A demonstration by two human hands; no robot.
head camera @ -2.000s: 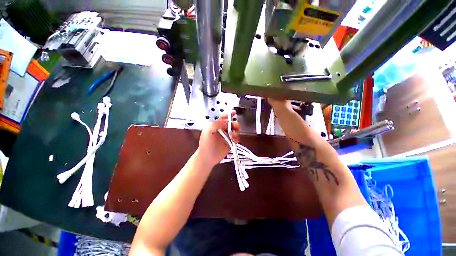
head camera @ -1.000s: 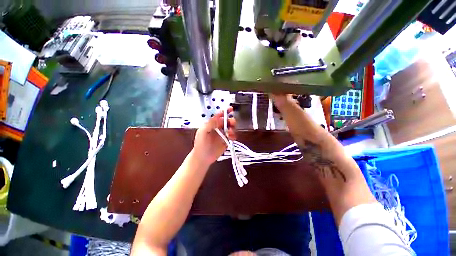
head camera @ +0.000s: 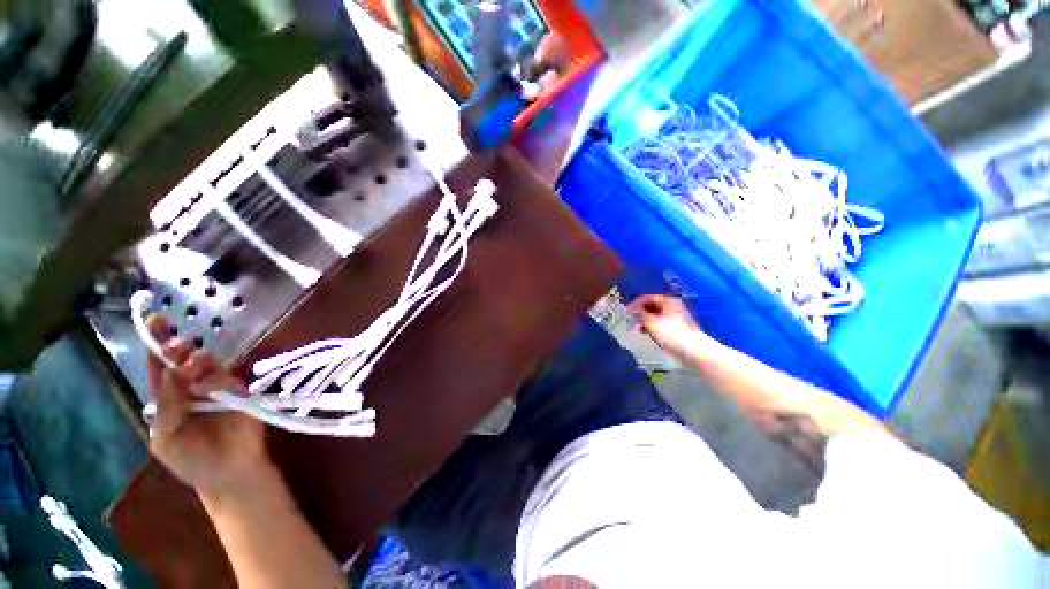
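Note:
My left hand (head camera: 205,423) is at the left edge of the reddish-brown board (head camera: 461,397), with white cables between its fingers. Their thicker ends lie over the board. A bunch of white cables (head camera: 397,308) lies across the board. Two more white cables (head camera: 302,209) run from the dark mould (head camera: 334,173) over the perforated plate towards the board's back edge. My right hand (head camera: 670,327) is beyond the board's right end, beside the blue crate, fingers bent together. Whether it holds anything is too blurred to tell.
The large blue crate (head camera: 921,259) at right holds a heap of white cables. The red-orange control panel (head camera: 576,63) is at the top. The perforated plate (head camera: 225,328) lies behind the board. More cables lie at bottom left, and a second blue bin shows below the board.
The view has turned right and tilted. My right hand has left the area under the press and is now beside the blue crate. My left hand still holds white cables.

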